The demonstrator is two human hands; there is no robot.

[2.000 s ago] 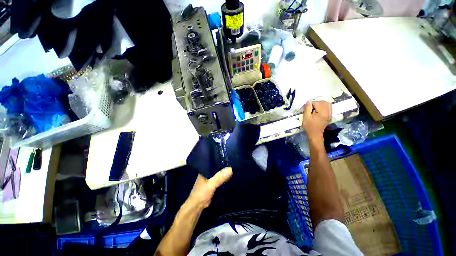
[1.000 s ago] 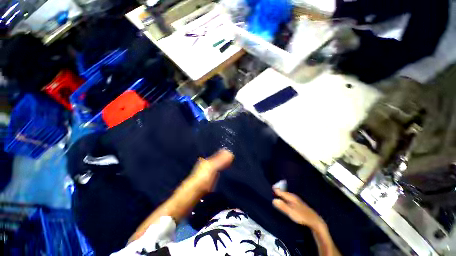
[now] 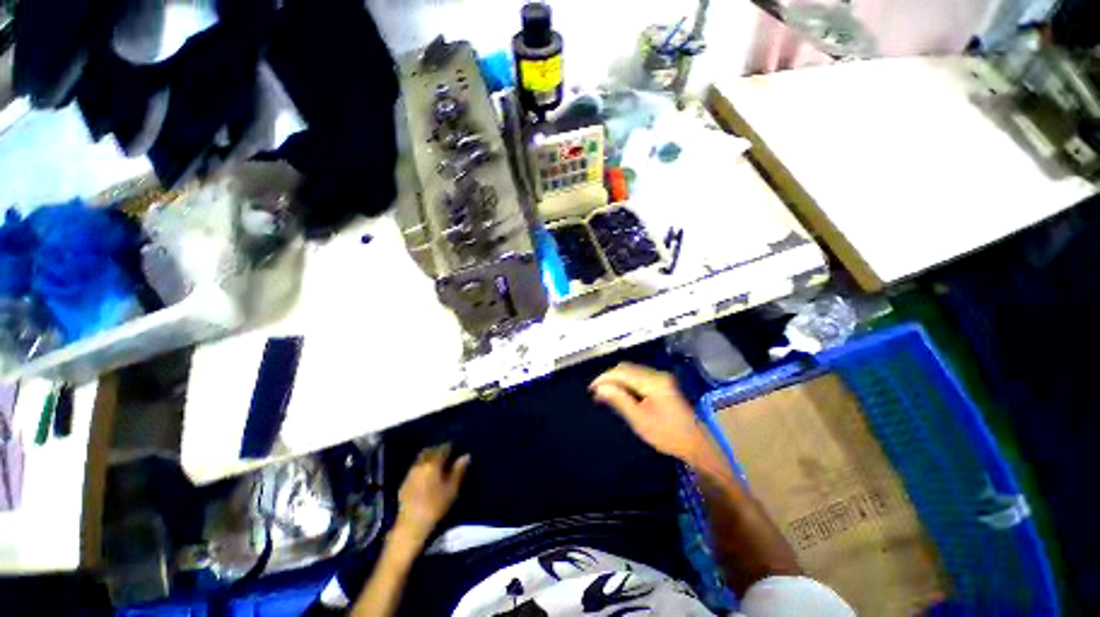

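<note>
Dark cloth (image 3: 543, 452) covers the lap below the table edge; its folds and outline are hard to see. My left hand (image 3: 431, 485) is low over the left side of the cloth, fingers bent. My right hand (image 3: 648, 406) is over its right side, just below the table edge, fingertips pointing left. Blur and dark cloth hide whether either hand grips anything. The grey button-sewing machine head (image 3: 477, 205) stands above and between the hands. No dark cloth shows under its front clamp (image 3: 501, 356), which is blurred.
A button tray (image 3: 603, 285) and small dark snips (image 3: 673, 250) lie right of the head. A black bottle (image 3: 538, 72) stands behind. A dark flat rectangle (image 3: 271, 398) lies on the table left. A white basket (image 3: 145, 338) is far left, a blue crate (image 3: 965, 446) lower right.
The view swung left to crates and dark cloth, then back to the machine. The cloth earlier under the clamp no longer shows there. Both hands are now over the lap.
</note>
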